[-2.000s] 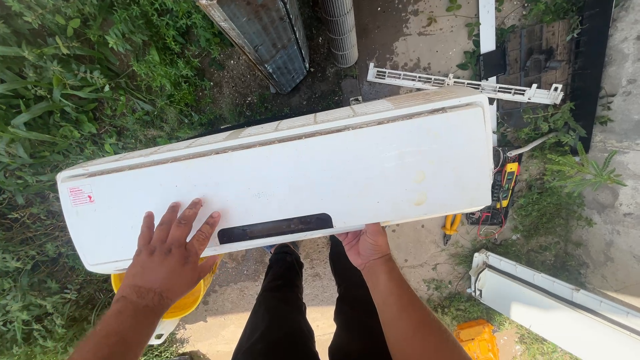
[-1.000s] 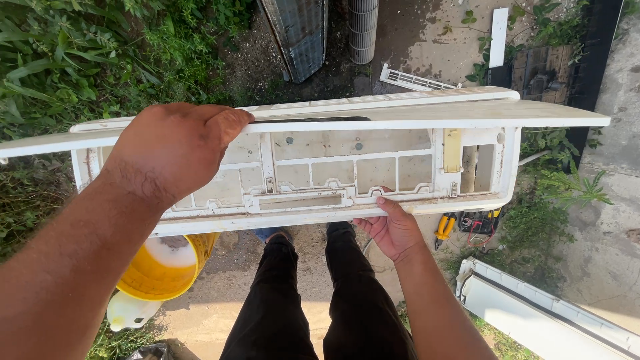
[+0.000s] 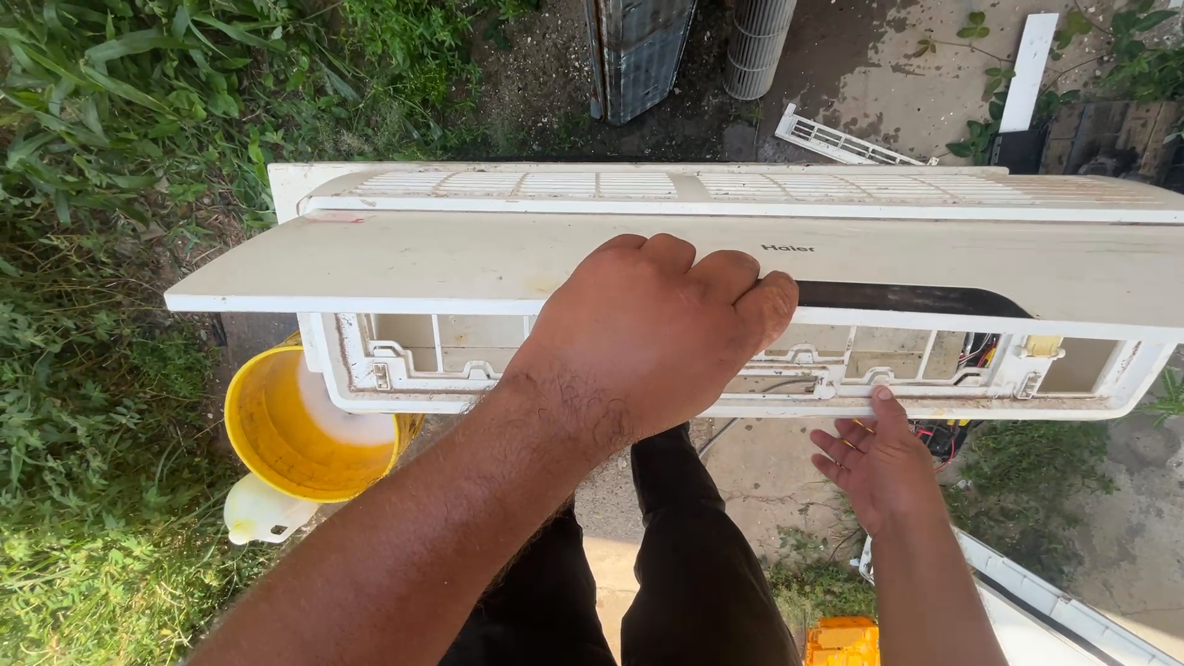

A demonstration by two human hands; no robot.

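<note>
A white Haier air conditioner indoor unit casing [image 3: 925, 402] spans the view in front of me. Its hinged front panel [image 3: 444, 259] is lifted partway, and below its edge the inner frame shows openings and clips. My left hand [image 3: 661, 324] grips the panel's lower edge beside the dark display strip [image 3: 906, 298], its fingers curled over the top. My right hand [image 3: 874, 458] has its thumb on the casing's lower rim, right of centre, with the other fingers spread below. Slatted grilles [image 3: 592, 183] run along the casing's far side.
A yellow bucket [image 3: 314, 444] with foamy liquid stands at left beside a pale plastic jug [image 3: 264, 511]. Beyond lie a finned coil [image 3: 638, 55], a cylindrical fan rotor [image 3: 758, 46] and a white plastic strip [image 3: 846, 139]. A white panel [image 3: 1045, 601] and an orange object [image 3: 842, 641] lie lower right.
Two seconds ago the front panel lay against the casing with my left hand flat on it. The panel has since been raised, and my left hand now holds its edge.
</note>
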